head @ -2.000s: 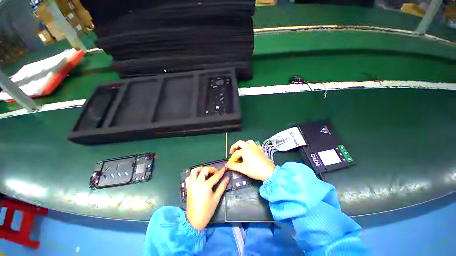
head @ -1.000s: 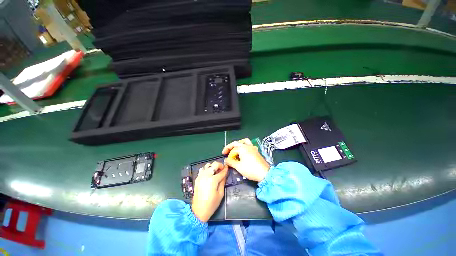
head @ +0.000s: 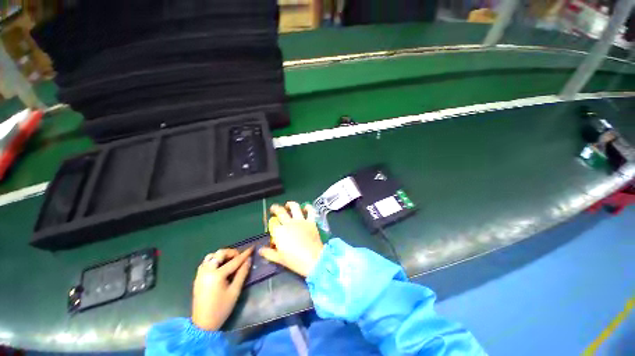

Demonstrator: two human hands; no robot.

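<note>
A display assembly (head: 262, 269) lies back up on the green bench under both hands. My left hand (head: 217, 288) holds its left part, thumb and fingers at its top surface. My right hand (head: 296, 240) covers its right end, thumb on the back; a yellow finger cot (head: 272, 226) shows on one digit. What the right fingertips grip, and the flex joint, are hidden. A green adapter board (head: 323, 226) shows partly beyond the right hand. A white-grey ribbon cable (head: 339, 195) runs from it to the black screen tester (head: 384, 197).
Another display assembly (head: 115, 279) lies back up at the left. A black foam tray (head: 160, 212) behind holds one in its right pocket, with stacked foam trays (head: 170, 76) beyond. A small dark connector (head: 346, 121) lies by the white line. Electronic parts (head: 604, 142) lie far right.
The view has turned right, bringing the far-right parts in. My left fingers now lie flatter on the assembly. My right hand has spread over its right end.
</note>
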